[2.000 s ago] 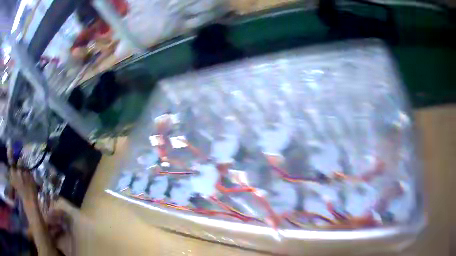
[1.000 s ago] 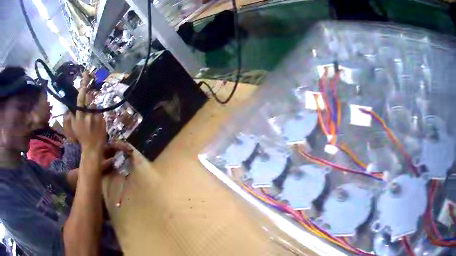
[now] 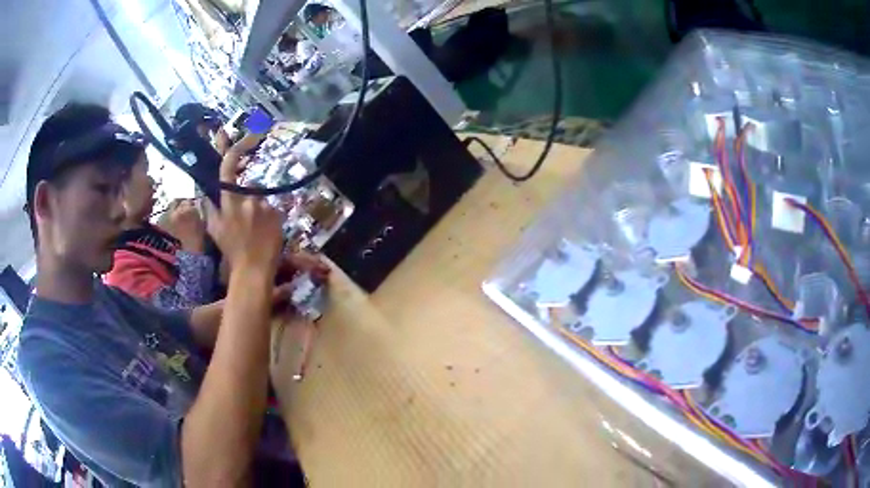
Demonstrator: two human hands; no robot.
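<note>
Neither of my hands is in the picture. A clear plastic motor tray (image 3: 593,367) lies at the right, cut off by the right and bottom edges. Several round silver-grey motors (image 3: 689,345) sit in its near pockets, with short shafts up. Red, orange, yellow and dark lead wires (image 3: 730,200) trail across the tray. They end in small white connector plugs (image 3: 789,212). The far pockets show no motors that I can make out.
A seated worker (image 3: 134,353) at left holds a small motor (image 3: 307,294) with trailing leads and a dark hand tool (image 3: 196,157). A black box (image 3: 405,181) stands on the tan cardboard (image 3: 429,381). A black cable (image 3: 515,177) loops behind it. A green surface (image 3: 611,71) lies beyond.
The view has turned left and steadied. The tray has shifted to the right in the picture, and the neighbouring worker and black box have come into fuller view.
</note>
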